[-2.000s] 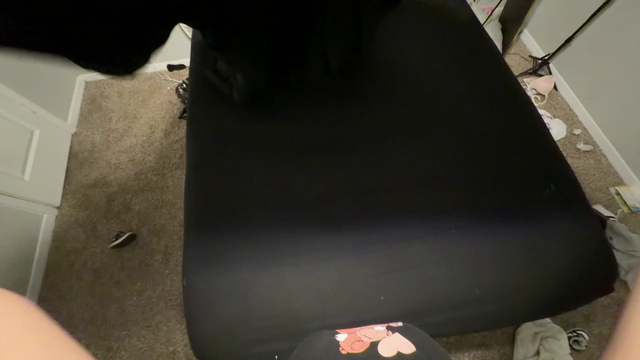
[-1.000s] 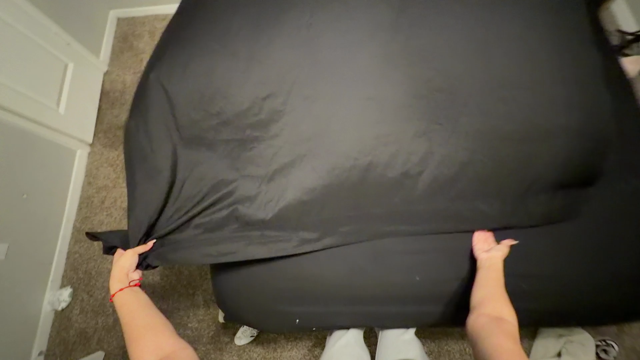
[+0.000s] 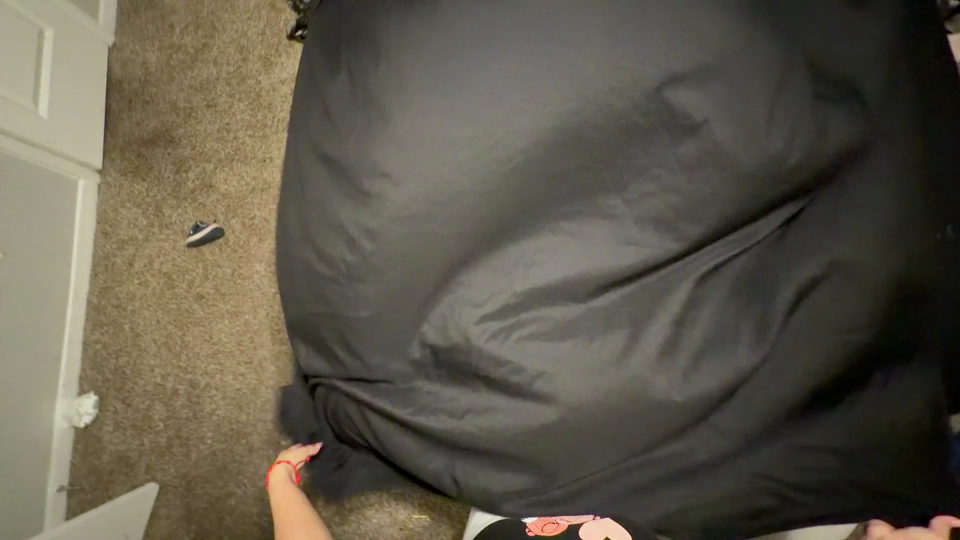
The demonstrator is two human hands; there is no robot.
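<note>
A large black bed sheet [image 3: 570, 247] spreads over the bed, billowed and creased, with its near edge by my body. My left hand [image 3: 298, 456], with a red bracelet at the wrist, grips the sheet's near left corner, where some cloth hangs bunched and blurred. At the bottom right edge, partly cut off by the frame, my right hand [image 3: 911, 529] has its fingers on the sheet's near edge. The bed beneath is hidden by the cloth.
Brown carpet [image 3: 180, 322] runs along the left, with a small dark shoe [image 3: 205, 234] on it. A crumpled white item [image 3: 82, 410] lies by the baseboard. A white panelled door [image 3: 52, 82] stands at upper left, and a white panel's corner [image 3: 120, 514] juts in at lower left.
The sheet now reaches nearer my body and covers the bare near strip of the bed seen a second ago. My hands have moved farther apart, the right one toward the lower right edge.
</note>
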